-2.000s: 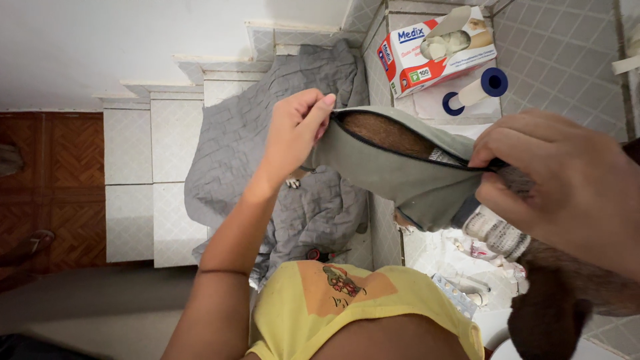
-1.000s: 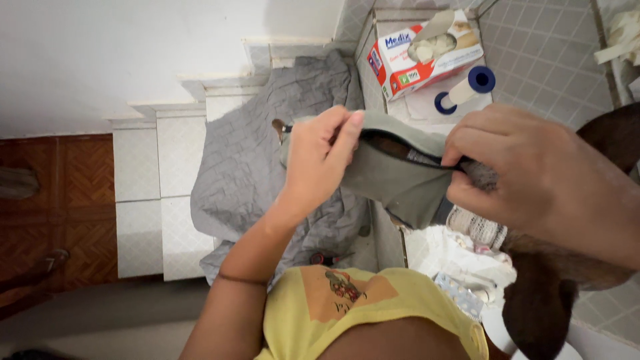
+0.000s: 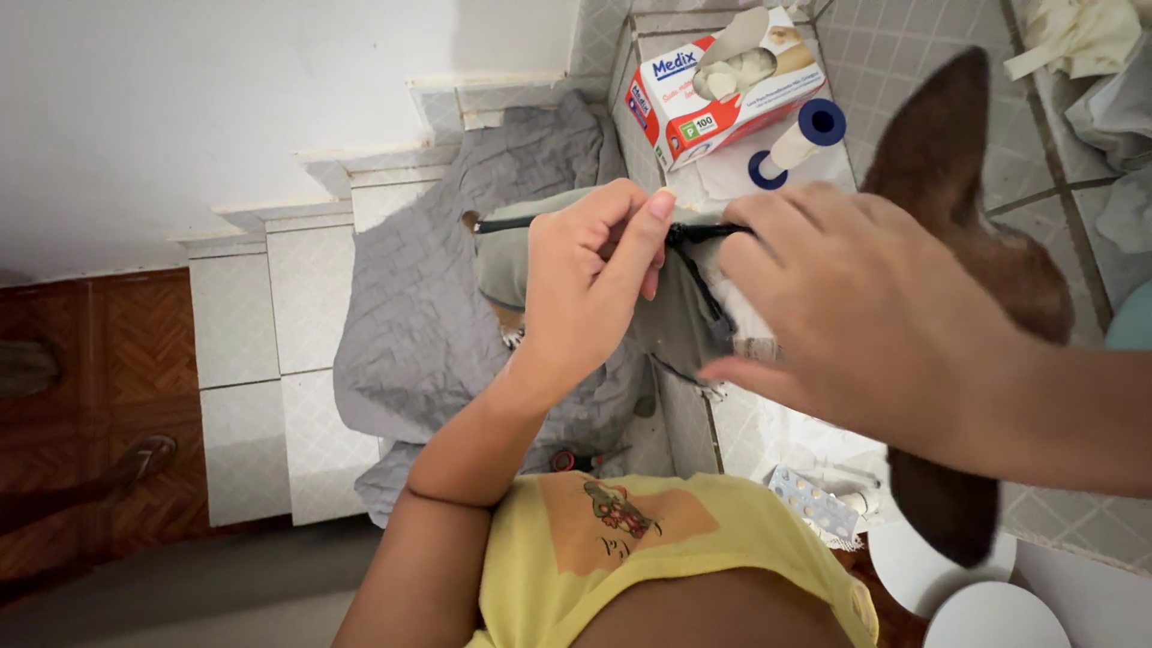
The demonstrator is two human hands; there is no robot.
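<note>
A brown dog [image 3: 1017, 261] with large dark ears stands facing right, wearing a grey-green garment [image 3: 508, 265] with a black zipper. My left hand [image 3: 598, 270] pinches the garment's zipper edge over the dog's back, thumb against fingers. My right hand [image 3: 855, 315] is at the neck end, its fingers at the black trim and its thumb apart below; whether it grips the trim is hidden. The zipper line looks closed left of my left hand. A bandage [image 3: 760, 349] shows partly under my right hand.
A quilted grey blanket [image 3: 423, 333] covers tiled steps [image 3: 238, 324]. A Medix glove box [image 3: 729, 85] and a tape spool with blue ends [image 3: 796, 144] stand at the top right. Red-handled scissors [image 3: 576, 461], a blister pack [image 3: 814, 504] and white round lids [image 3: 994, 621] lie lower down.
The opening along the dog's back, wide in the earliest frame, has closed at the left. My left hand has moved toward my right hand. The dog's head has come into fuller view.
</note>
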